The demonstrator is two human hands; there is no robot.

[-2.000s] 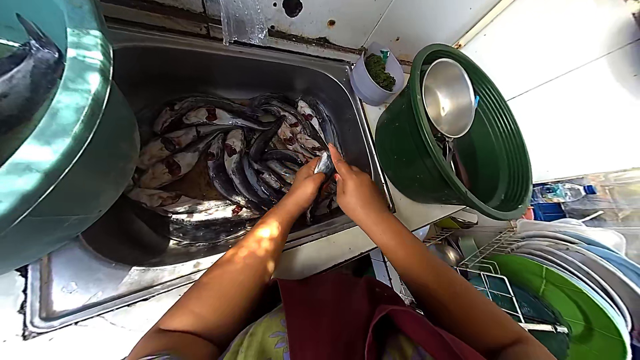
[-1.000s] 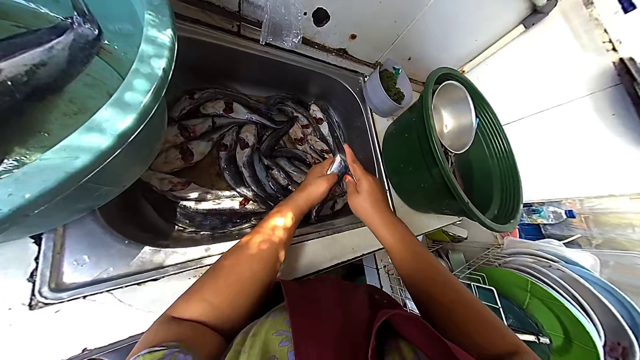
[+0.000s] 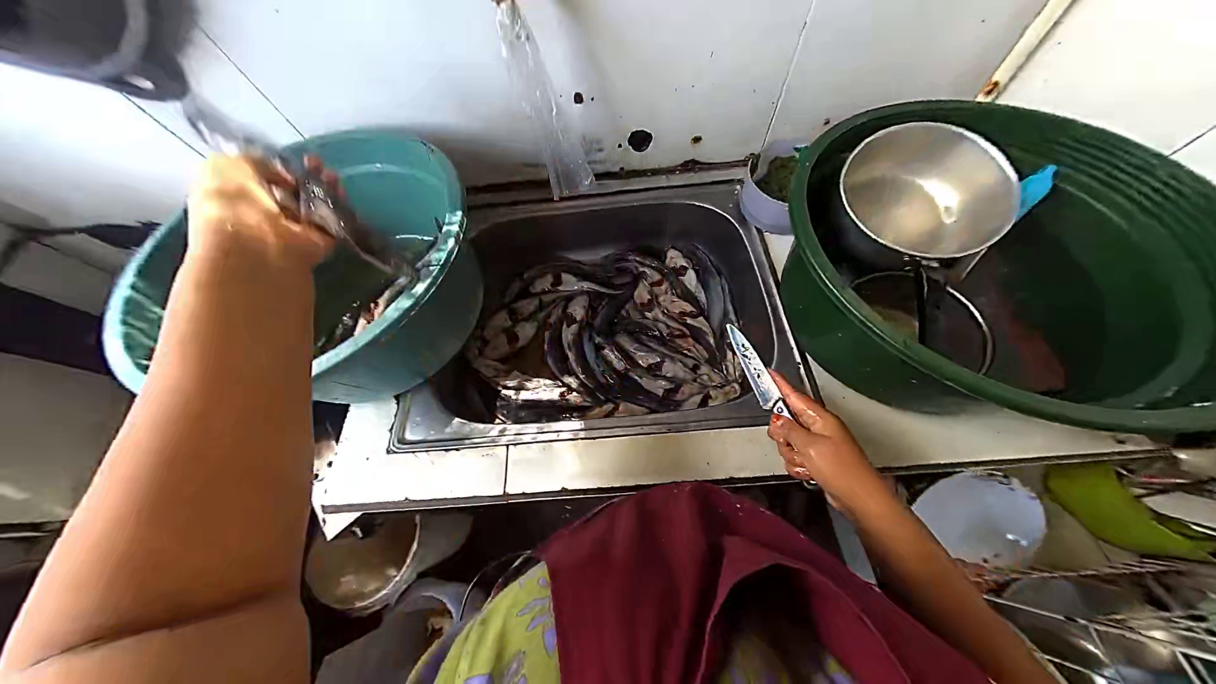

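Note:
Over the teal plastic tub [image 3: 404,347] on the left, my left hand [image 3: 261,209] grips a dark, wet fish [image 3: 328,209], blurred by motion. Other fish lie lower in that tub, partly hidden by my forearm. My right hand [image 3: 807,437], at the front right corner of the sink, holds a small knife [image 3: 757,372] by its handle, blade pointing up and left. The stainless steel sink [image 3: 617,217] between the hands holds a pile of gutted fish [image 3: 608,332], many with reddish cuts.
A large green plastic tub [image 3: 855,332] with a metal pot [image 3: 931,190] inside stands right of the sink. A small white container [image 3: 765,204] of green matter sits at the sink's back right corner. A clear plastic strip [image 3: 541,104] hangs by the tiled wall. Dishes and a wire rack are below right.
Both hands were together over the right side of the sink. My left hand has moved left to the teal tub and now holds a fish; the knife now shows clearly in my right. The view has shifted.

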